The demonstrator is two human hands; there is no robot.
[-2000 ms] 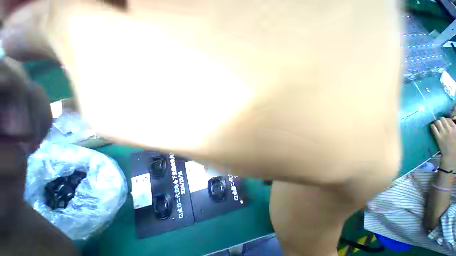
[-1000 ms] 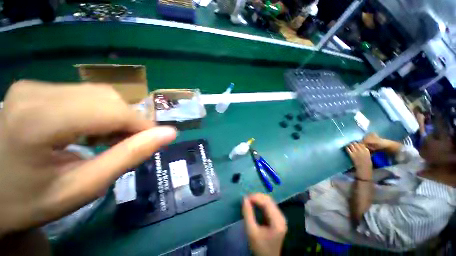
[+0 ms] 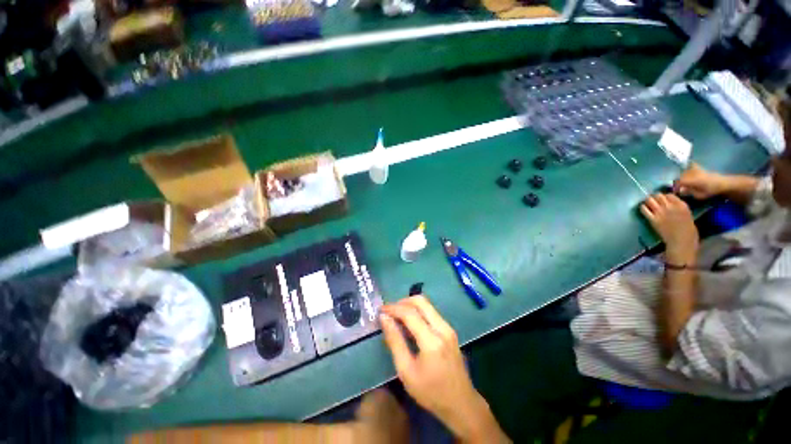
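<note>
My right hand [image 3: 427, 351] is at the right edge of the fixture, thumb and forefinger close together; whether a thin part is between them I cannot tell. My left hand [image 3: 382, 420] is low at the bottom edge, blurred and partly cut off; its fingers and any content cannot be made out. The fixture is two black plates [image 3: 328, 331] side by side, with white labels, white print and dark oval parts in the nests. A small black part [image 3: 416, 288] lies on the bench just beyond my right fingers.
Blue-handled cutters [image 3: 473, 276] and a yellow-tipped bottle [image 3: 414, 244] lie right of the fixture. A bag of black parts [image 3: 186, 325] is left. Open cartons [image 3: 303, 214] and a blue-tipped bottle [image 3: 379, 163] stand behind. Farther right are loose black parts [image 3: 531, 199], a blister tray [image 3: 590, 108] and a seated person [image 3: 685, 321].
My left hand has moved from the upper left, above the fixture, down to the bottom edge. My right hand has moved left, up to the fixture edge. The view has shifted, showing the cartons and bag.
</note>
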